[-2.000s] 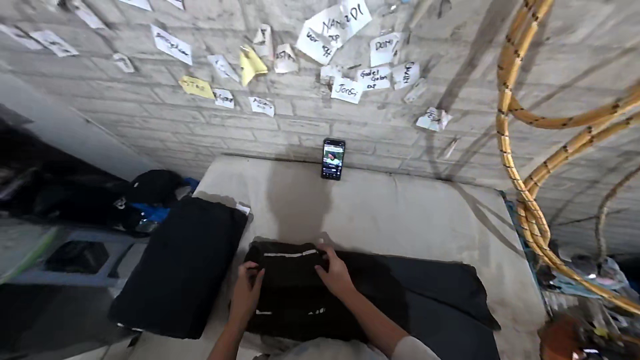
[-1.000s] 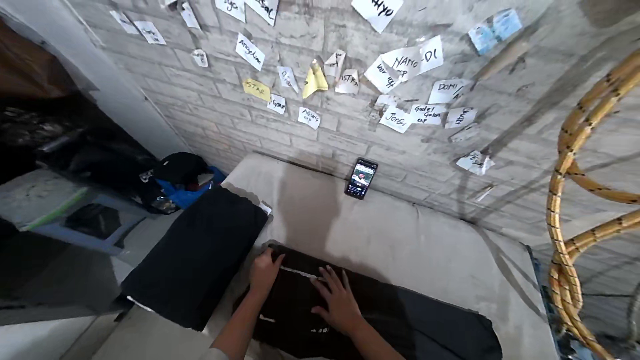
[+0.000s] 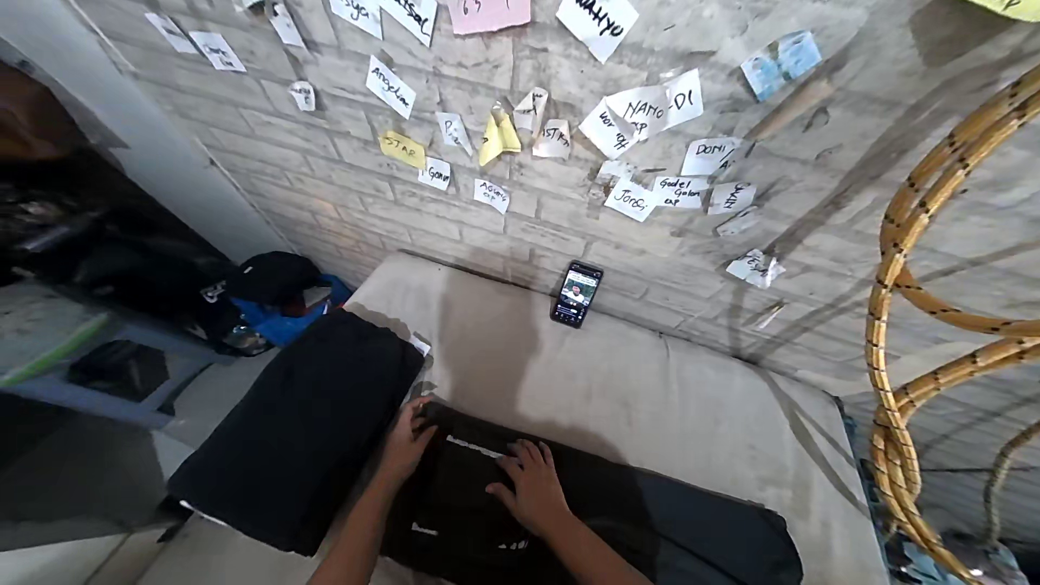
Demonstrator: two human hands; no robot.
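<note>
A black folded garment with white marks lies lengthwise on a pale padded surface. My left hand is at its upper left corner, fingers bent over the edge; whether it pinches the cloth is hard to see. My right hand rests on the garment with spread fingers, beside a white strip. Left of my hands lies a thick stack of folded black cloth with a small white tag at its upper right corner. A smartphone with a lit screen leans upright against the wall.
Paper notes with handwriting are stuck on the grey brick-patterned wall. Coiled yellow rope hangs at the right. At the left stand a blue bag with a black cap on it and a grey plastic stool or rack.
My left hand has moved to the garment's upper left corner. My right hand has come off the top edge and lies flatter on the cloth. The view has shifted toward the wall.
</note>
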